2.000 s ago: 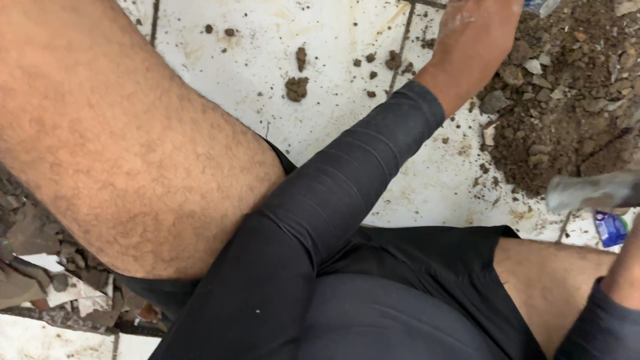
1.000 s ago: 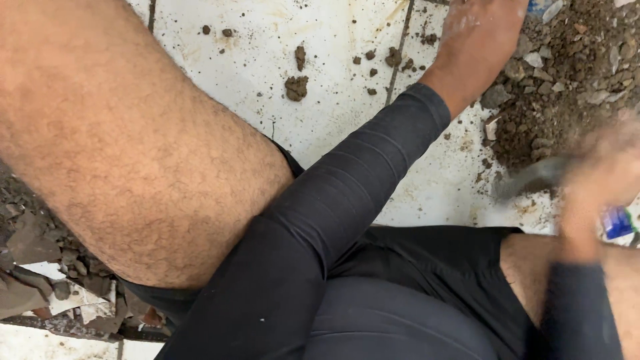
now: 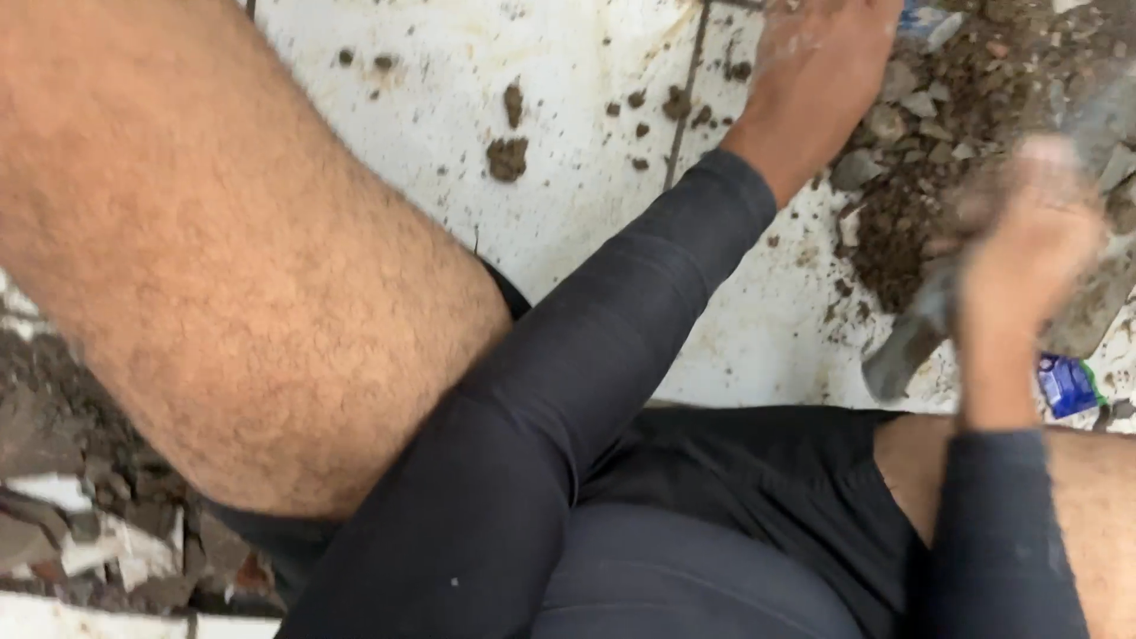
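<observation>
My left hand (image 3: 821,84) is at the top edge, its fingers mostly cut off, so what it may hold cannot be told. Just right of it lies a blue and clear scrap (image 3: 927,25) beside a heap of soil and stone bits (image 3: 941,115). My right hand (image 3: 1029,240), blurred by motion, is closed around a grey hand tool (image 3: 905,351) over the heap's near side. One thick, rounded end of the tool sticks out at the lower left of the fist; a blurred grey part shows at the upper right. The kind of tool is unclear.
Dirt clods (image 3: 508,160) dot the white floor tiles (image 3: 568,53). A small blue packet (image 3: 1068,386) lies right of my right wrist. Broken rubble and tile pieces (image 3: 120,546) lie at the lower left, beyond my bent leg (image 3: 248,266).
My right hand has come further into view with the grey tool; since one second ago it has risen, and the tool's rounded end points lower left. My left hand has barely moved.
</observation>
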